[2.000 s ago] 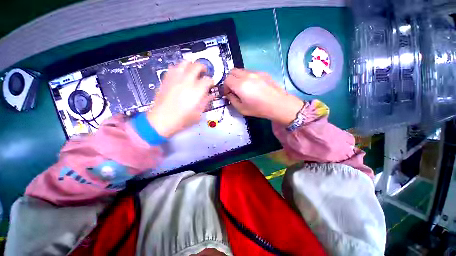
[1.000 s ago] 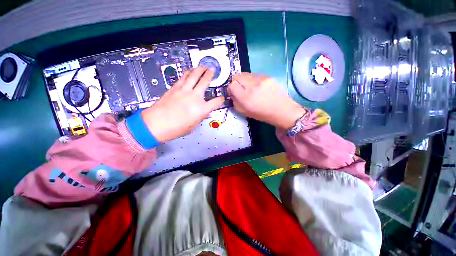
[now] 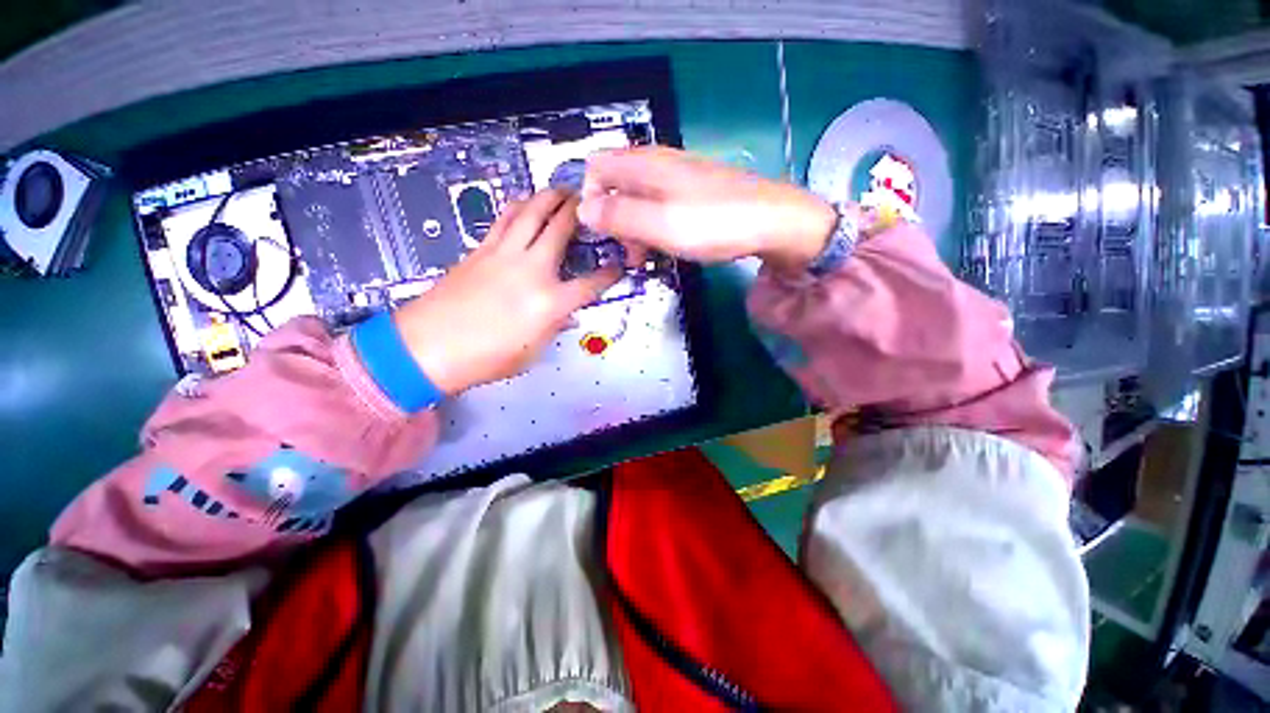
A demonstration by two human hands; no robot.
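An open laptop base [image 3: 557, 404] lies in front of me with its mainboard [image 3: 334, 230] showing. The left cooling fan [image 3: 220, 259] has dark wires looped over it. The right cooling fan [image 3: 568, 174] is mostly covered by my hands. My left hand [image 3: 502, 300] rests over the right end of the mainboard, its fingers reaching to the right fan's lower left edge. My right hand [image 3: 683, 209] is over the right fan, its fingertips close to my left fingers. What either set of fingertips touches is hidden. A red-yellow dot [image 3: 595, 344] sits below the fan.
A loose fan [image 3: 42, 195] lies left of the laptop. A grey disc [image 3: 843, 139] with a red-and-white item [image 3: 891, 177] is at the right, just beyond my right wrist. Clear plastic trays [image 3: 1086, 223] stand at far right. A pale rail [image 3: 488, 31] runs along the back.
My right hand has moved left and up from the right edge of the laptop, now covering much of the right fan. My left hand stays in nearly the same place.
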